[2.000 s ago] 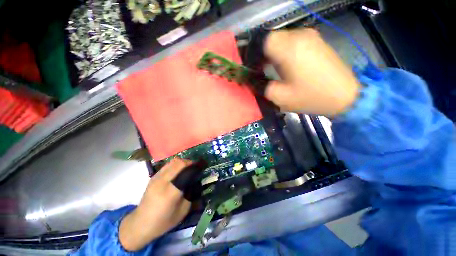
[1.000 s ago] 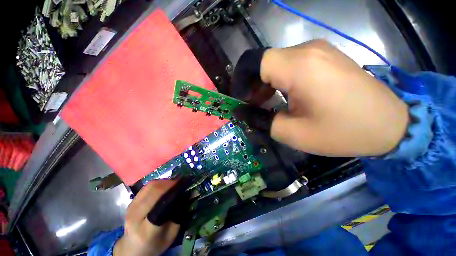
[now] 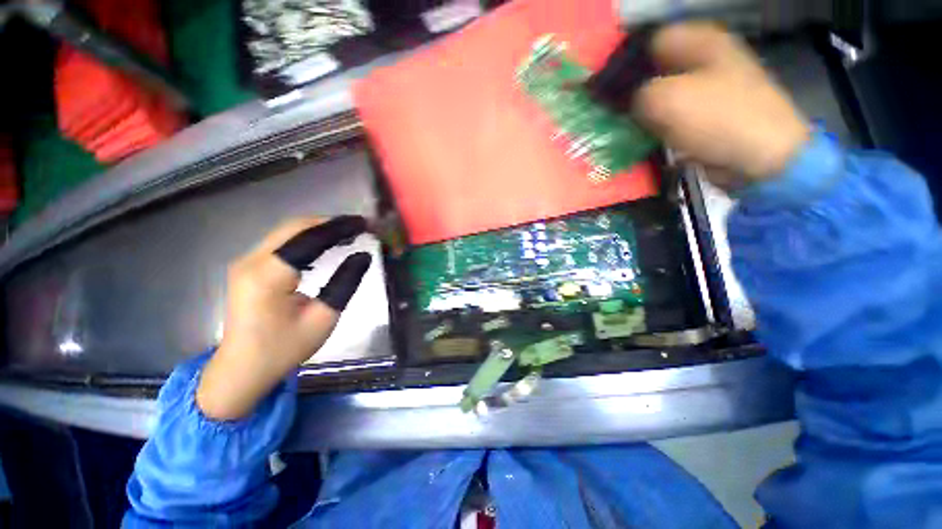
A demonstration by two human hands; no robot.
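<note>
The green main board (image 3: 485, 274) lies in the black carrier (image 3: 673, 300). The red sheet (image 3: 465, 145) covers its far part. My right hand (image 3: 713, 98), with black finger cots, is shut on a small green daughter board (image 3: 578, 109), blurred, over the sheet's right side. My left hand (image 3: 274, 300) is left of the carrier, empty, with its black-covered thumb and finger apart, near the carrier's left edge. Green clips (image 3: 489, 378) stand out at the carrier's near edge.
Shiny metal plates (image 3: 134, 258) lie left of the carrier between curved rails. A bin of silver parts (image 3: 300, 31) is at the back. Stacked red sheets (image 3: 108, 103) sit on the green-lined shelf at the far left. The near metal rail (image 3: 341, 416) crosses the front.
My left hand has moved off the main board's near edge and opened to the left of the carrier. My right hand still holds the daughter board, now turned differently. The camera view has shifted.
</note>
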